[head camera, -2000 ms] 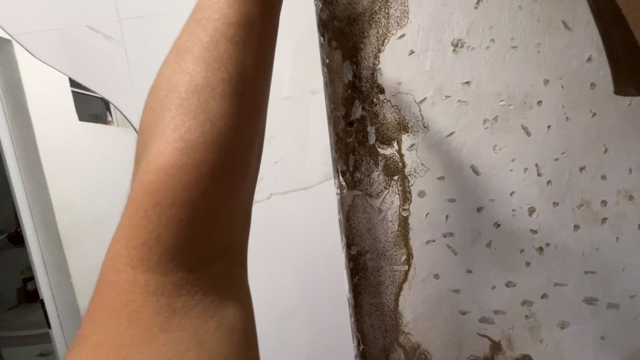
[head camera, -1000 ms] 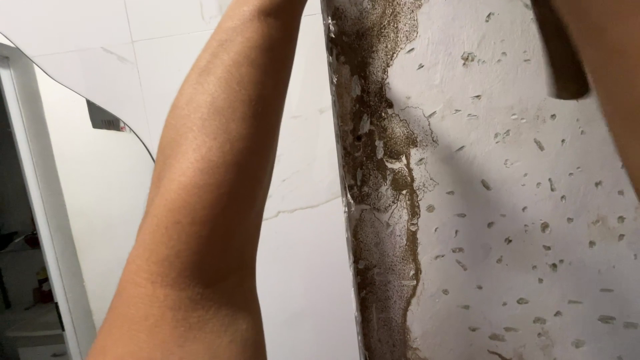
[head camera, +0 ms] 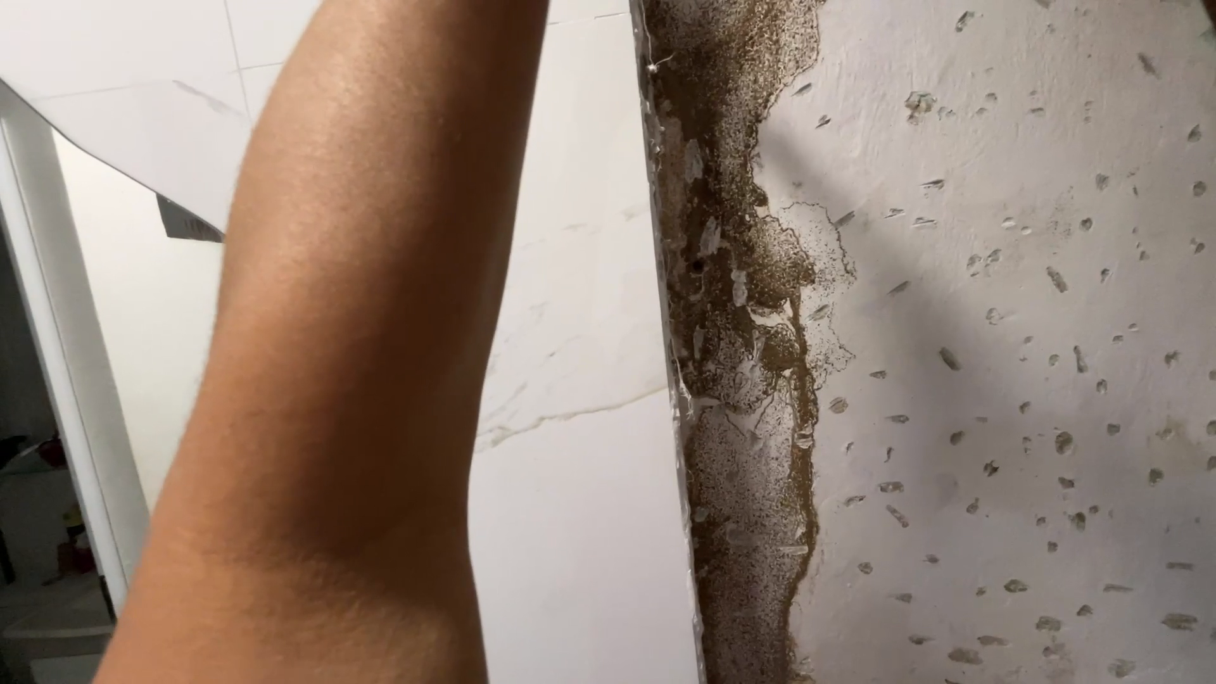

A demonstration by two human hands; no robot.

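My left forearm rises through the left half of the head view and leaves at the top edge, so my left hand is hidden beyond the frame. Behind the arm are white marble-patterned wall tiles (head camera: 589, 285), whose cut edge runs down the middle. Right of that edge, brown mortar residue (head camera: 731, 237) clings in an uneven vertical strip. Beyond it spreads a pale plastered wall (head camera: 997, 380) pitted with many small chisel marks. My right hand is out of view; what either hand holds cannot be seen.
At the far left stands a pale door frame (head camera: 71, 351) with a dark space behind it holding unclear objects. A small dark piece (head camera: 188, 220) shows under the slanting lower edge of the tiling. A soft shadow crosses the pitted wall.
The right arm and a dark curved object, seen at the upper right one second ago, are out of view. My left forearm remains raised.
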